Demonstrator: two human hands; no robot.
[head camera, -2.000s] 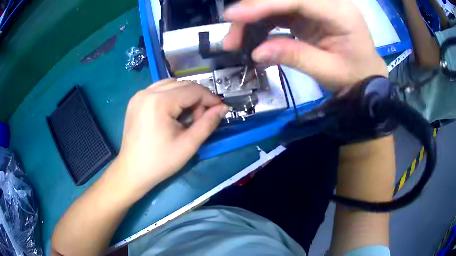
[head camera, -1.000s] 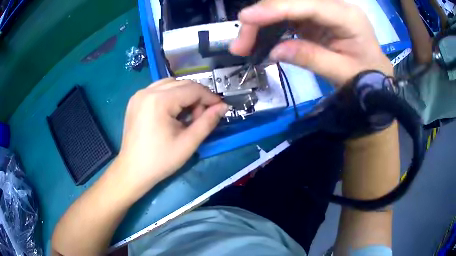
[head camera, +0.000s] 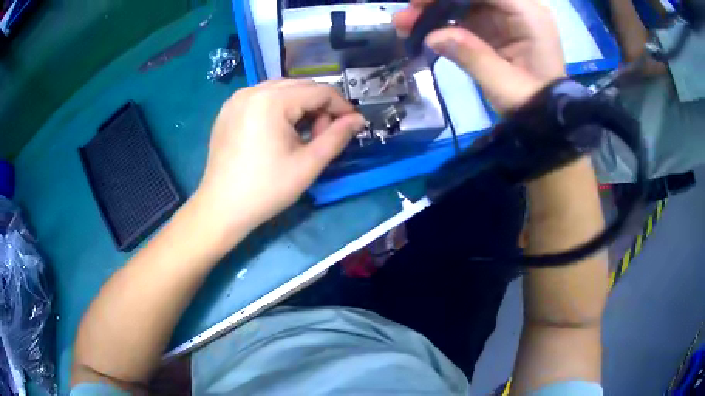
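The silver-white screw feeder (head camera: 309, 48) sits in a blue tray (head camera: 371, 172). Its pick-up mechanism (head camera: 377, 85), small shiny metal blocks and pins, is on the near side. My left hand (head camera: 267, 147) has thumb and forefinger pinched at the left end of the metal pins; what lies between the fingertips is hidden. My right hand (head camera: 502, 50) holds the black handle of a hand screwdriver (head camera: 439, 22) above the mechanism, its shaft angled down to the left. The electric screwdriver (head camera: 533, 128) hangs in front of my right wrist.
A black grid tray (head camera: 131, 178) lies on the green bench at left, with a crumpled clear plastic bag (head camera: 23, 286) at far left. A small silvery bag (head camera: 224, 63) lies beside the blue tray. A coiled black cord (head camera: 630, 209) loops at right. Another person's arm (head camera: 630, 35) shows upper right.
The view has shifted, so the feeder and bench sit higher. My left hand stays at the metal pins. My right hand and the hand screwdriver have moved slightly right relative to the feeder.
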